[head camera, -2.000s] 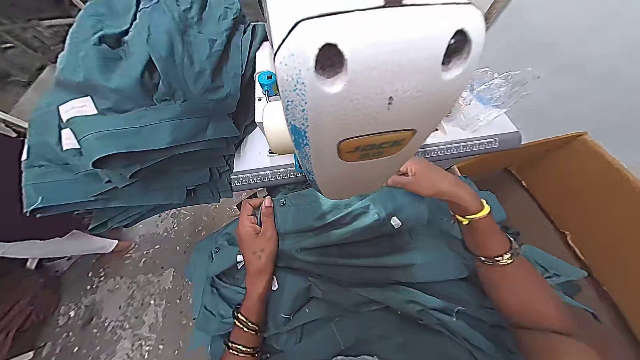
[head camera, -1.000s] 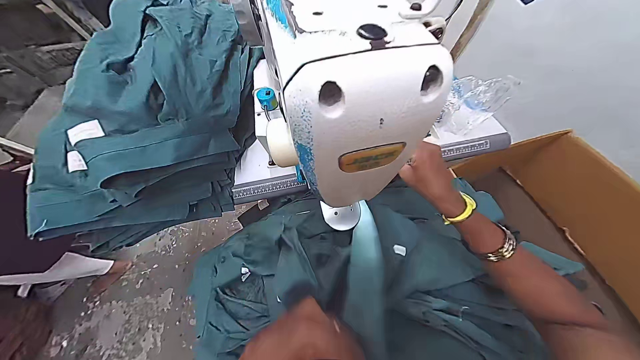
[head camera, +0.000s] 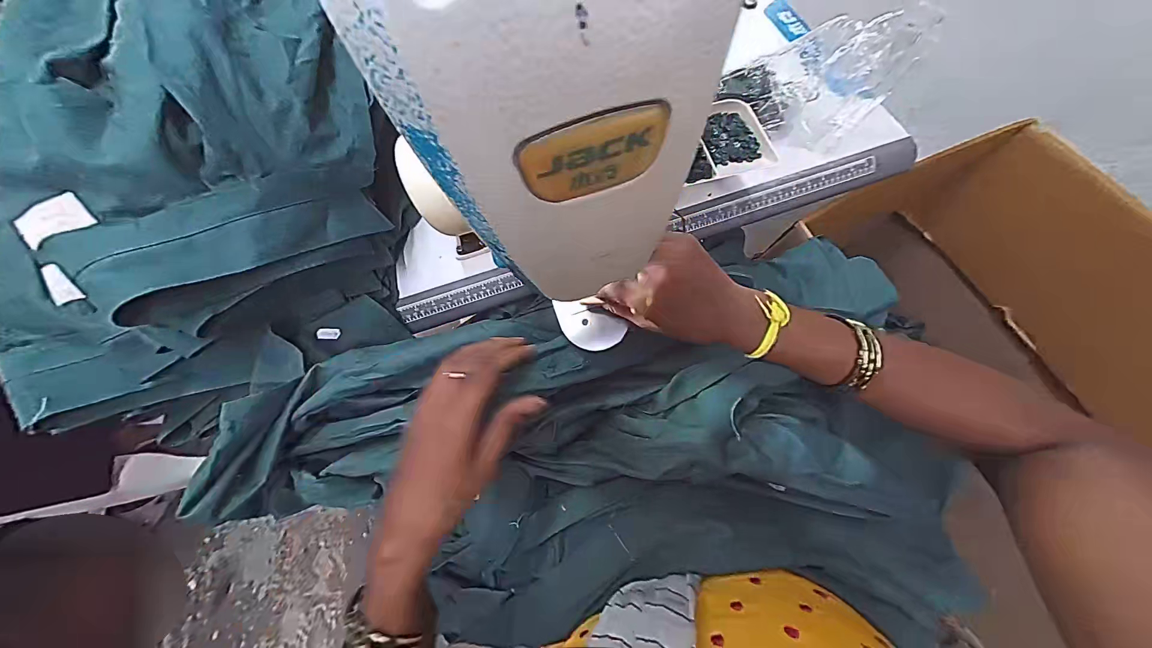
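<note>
A white Jack sewing machine head fills the top middle, with a round white disc below its tip. My right hand is beside that disc, its fingertips together at the machine's lower edge; what they pinch is hidden. Dark green cloth garments lie bunched beneath both hands. My left hand is over the cloth to the left of the disc, fingers apart, slightly blurred.
A tall stack of green garments stands on the left. Behind my right hand, a tray of small dark buttons and clear plastic wrap lie on the white machine table. A cardboard box stands at the right.
My left hand has moved up from the bottom edge onto the cloth near the disc. The cloth now stretches farther left, towards the stack. The view has moved closer to the machine.
</note>
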